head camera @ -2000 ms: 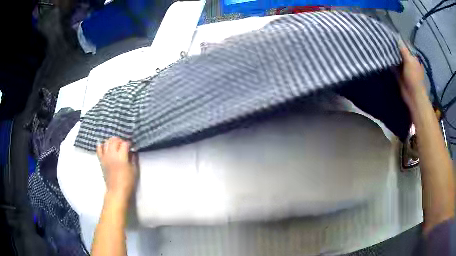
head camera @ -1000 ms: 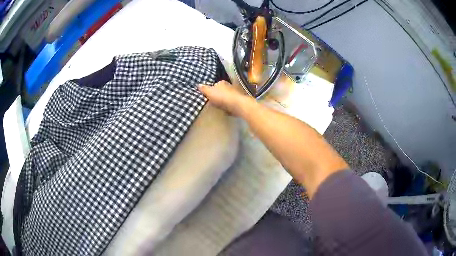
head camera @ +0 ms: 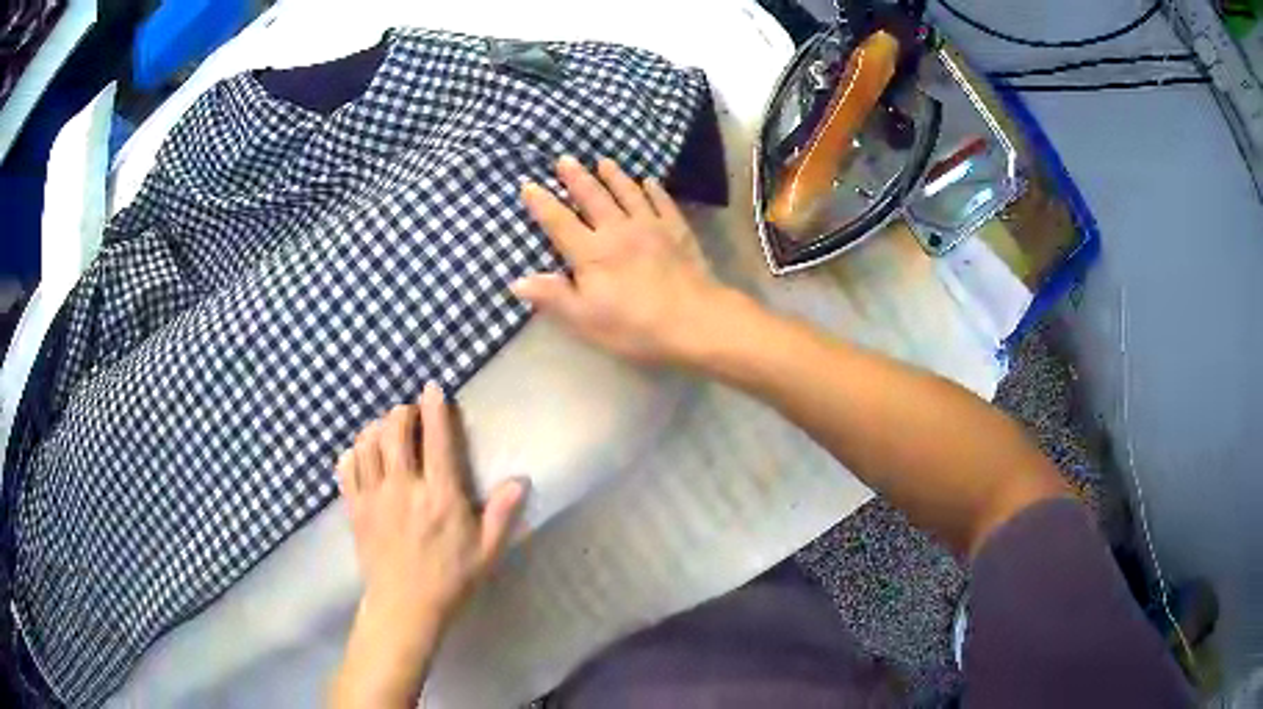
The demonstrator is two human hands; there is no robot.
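Note:
A black-and-white checked garment [head camera: 319, 277] lies spread over the off-white pressing pad [head camera: 554, 402], its dark neck opening at the upper left. My right hand [head camera: 623, 263] lies flat on the garment near its lower edge, fingers spread. My left hand [head camera: 423, 513] rests at the same edge, lower and to the left, fingertips on the cloth and thumb apart over the pad. Neither hand grips anything. The steam iron [head camera: 845, 153] with its orange-brown handle stands at the upper right, clear of the garment.
A metal iron rest [head camera: 970, 180] with a blue edge lies beside the iron. Black cables [head camera: 1094, 69] run behind it. A blue object [head camera: 187, 39] is beyond the table at the upper left. Speckled floor [head camera: 887, 582] shows below the table's right edge.
The garment, earlier held stretched and lifted between both hands, now lies flat over the pad. My left hand has come into view at its lower edge. My right hand has opened flat on the cloth.

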